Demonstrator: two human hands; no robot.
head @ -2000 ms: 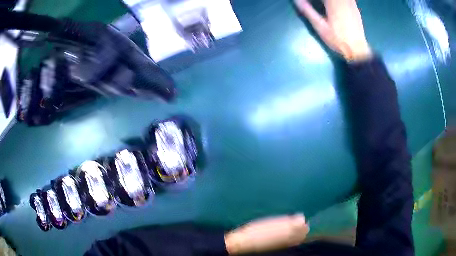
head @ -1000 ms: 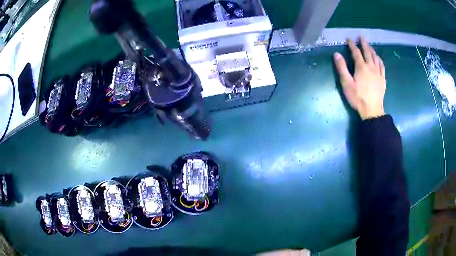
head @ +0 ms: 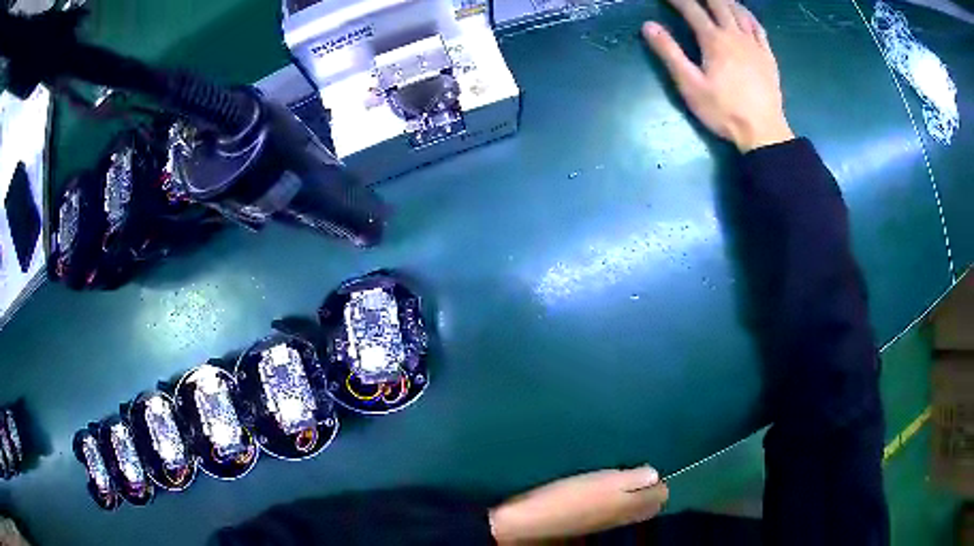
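Note:
My right hand (head: 732, 80) lies flat on the green mat (head: 598, 352) at the upper right, fingers apart, with nothing seen in it. My left hand (head: 582, 507) is at the bench's near edge, its fingers bunched; whether it holds anything cannot be seen. A row of several round black housings (head: 333, 363) runs from centre left to lower left, open side up, each with a pale circuit board (head: 374, 328). Red and yellow wires show at their near ends. Neither hand touches them.
A black power driver (head: 310, 197) hangs over the mat at upper left, in front of more black housings (head: 120, 203). A white screw feeder (head: 417, 96) stands at the back. Crumpled clear plastic (head: 921, 73) lies upper right. Brown cartons (head: 954, 405) stand beyond the right edge.
The view has shifted, so the housings and feeder sit further left. My left hand shows more fully at the bottom edge. My right hand remains spread on the mat. The housings keep their row.

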